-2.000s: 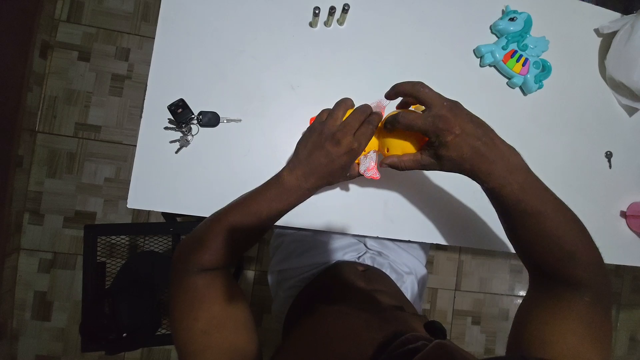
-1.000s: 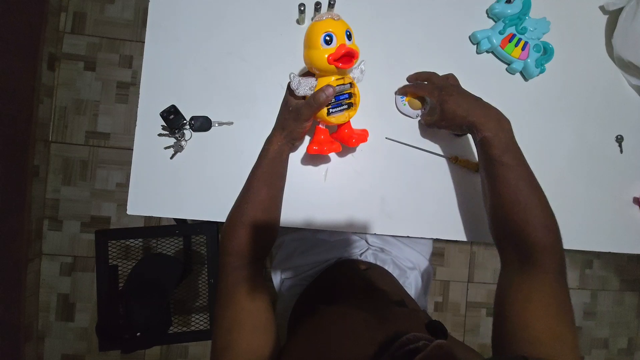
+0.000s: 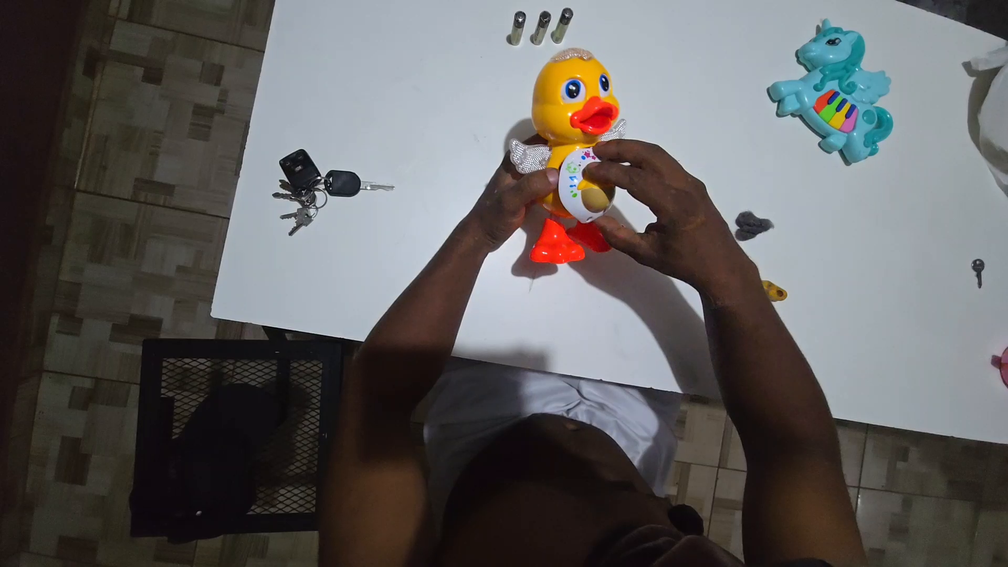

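A yellow plastic toy duck [image 3: 555, 102] with orange feet and silvery wings stands face up to the camera over the white table. My left hand [image 3: 512, 197] grips its body from the left, thumb on the front. With the fingers of my right hand [image 3: 654, 205] I hold a white, patterned oval cover [image 3: 573, 185] against the duck's belly, where the batteries are now hidden. Whether the cover sits flush cannot be told. Beyond the duck's head three batteries [image 3: 540, 27] lie side by side. A yellow screwdriver handle [image 3: 775, 290] shows beside my right forearm.
On the left lies a bunch of keys [image 3: 342, 183]. A turquoise toy pony with piano keys [image 3: 835, 94] is at the back right. Right of my hand is a small dark grey lump [image 3: 753, 226]; farther right, a small key [image 3: 978, 272]. A black mesh chair [image 3: 236, 350] stands below the table.
My right hand has brought the white cover from the right onto the duck's belly, over the batteries visible a second ago. My left hand still holds the duck.
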